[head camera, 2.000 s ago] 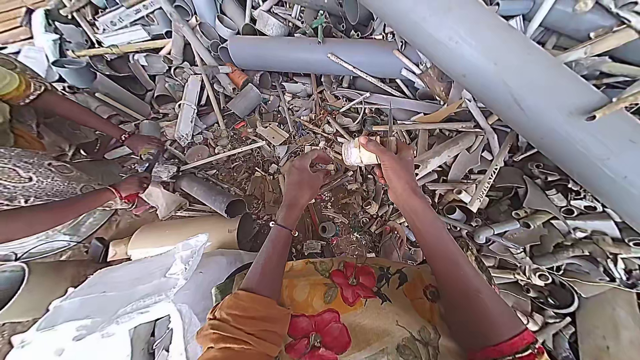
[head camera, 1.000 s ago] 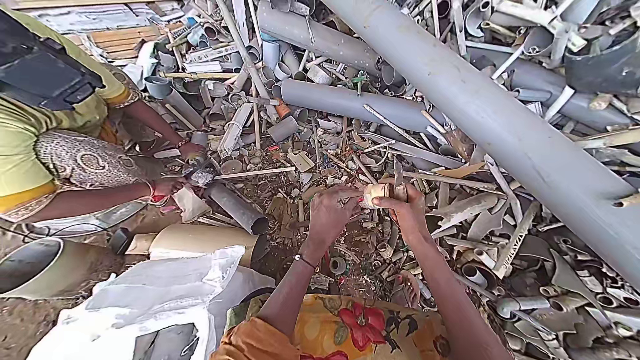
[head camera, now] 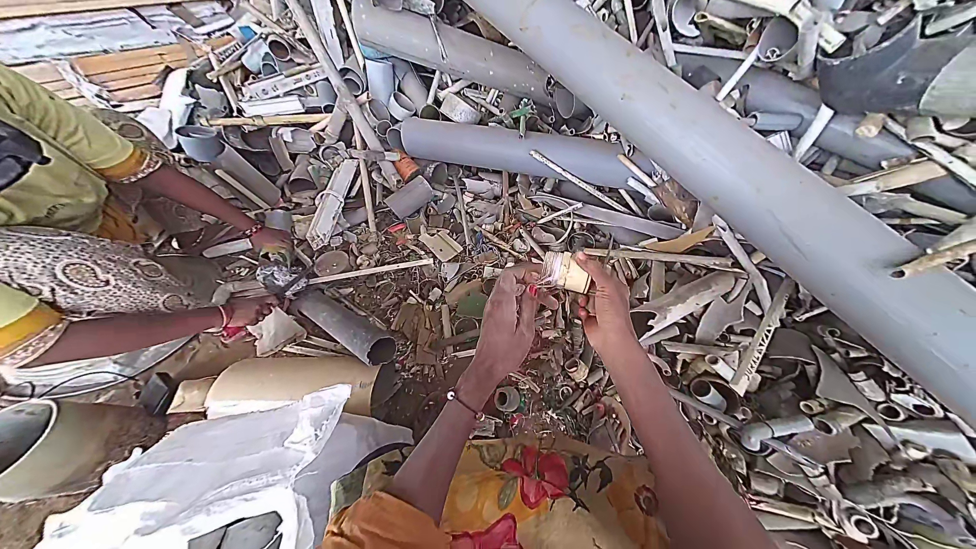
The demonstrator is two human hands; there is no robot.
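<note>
My right hand [head camera: 606,301] grips a short cream-coloured fitting [head camera: 568,273] with ridges or wound strands around its left end; its exact kind is unclear. My left hand [head camera: 509,316] is right beside that end, its fingers bent and partly hidden; whether they pinch anything cannot be told. Below both hands lies a heap of broken plastic pipe pieces and fittings. A co-worker [head camera: 53,175] at the left has both hands around a wrapped, shiny bundle [head camera: 282,279] near a dark grey pipe [head camera: 343,326].
A long, thick grey pipe [head camera: 732,175] slants across the upper right, with a shorter grey pipe [head camera: 511,152] behind the hands. White sacking [head camera: 206,465] lies at the lower left beside a wide beige pipe [head camera: 293,383]. Pipe scraps cover the right side.
My right hand still holds the fitting, which is now tilted differently between my hands. The view has shifted left since the first frame, showing more of the co-worker.
</note>
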